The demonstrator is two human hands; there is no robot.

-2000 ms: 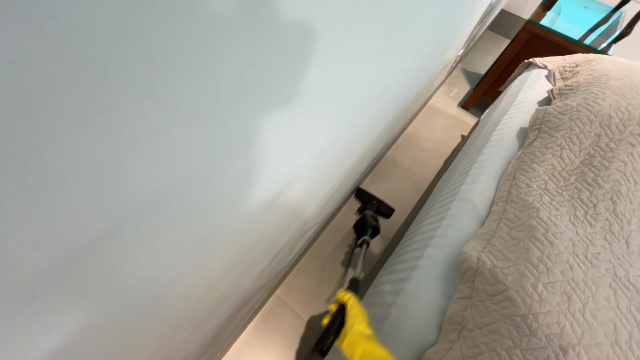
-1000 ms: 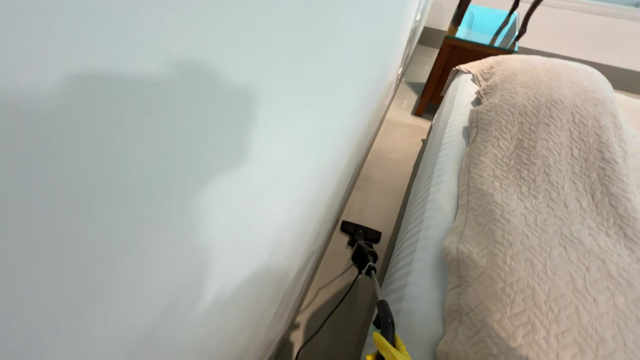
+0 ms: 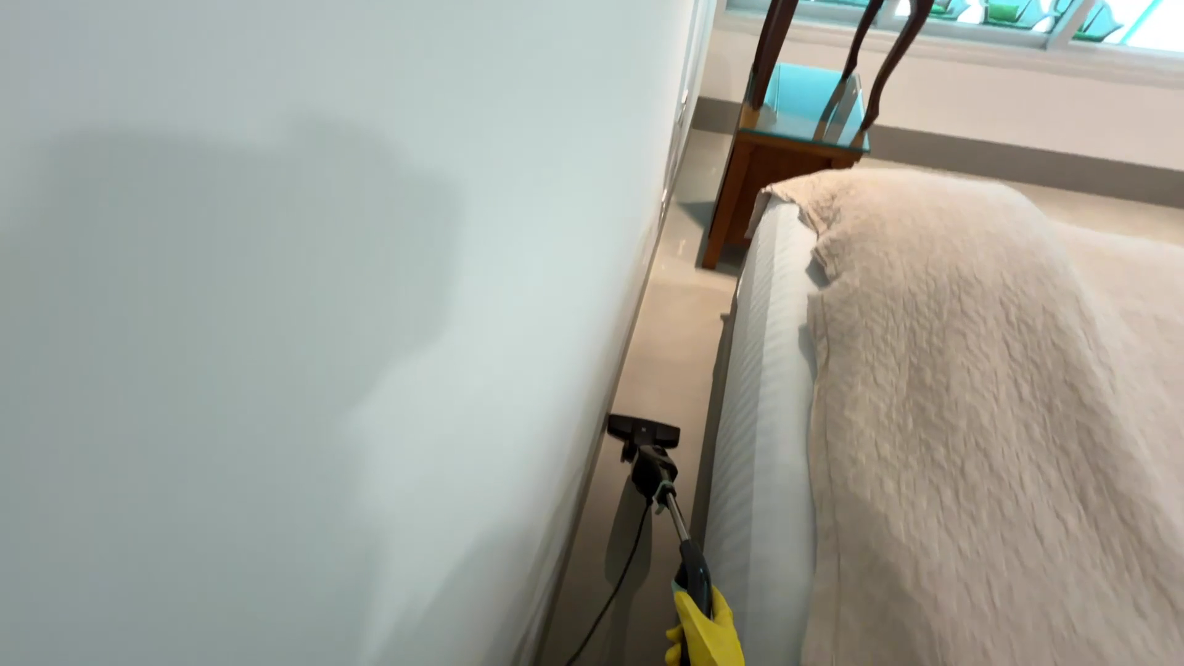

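My right hand (image 3: 707, 631), in a yellow rubber glove, is wrapped around the black handle (image 3: 694, 572) of a corded stick vacuum cleaner at the bottom, right of centre. A thin metal tube (image 3: 678, 516) joins the handle to the vacuum's dark body (image 3: 652, 470). Its wide black floor head (image 3: 644, 432) rests on the tile floor, with one end against or very near the wall's foot. The black cord (image 3: 618, 583) trails down along the floor. My left hand is out of view.
The white wall (image 3: 277, 370) fills the left. A bed with a beige quilted cover (image 3: 943, 416) and pale striped side (image 3: 754, 370) bounds the narrow floor strip (image 3: 673, 342) on the right. Beyond stands a wooden nightstand with a glass top (image 3: 800, 106), dark curved wooden legs (image 3: 897, 65) over it.
The view has turned, bringing more of the nightstand and a window into sight. My gloved right hand still grips the vacuum, whose cord has come into view.
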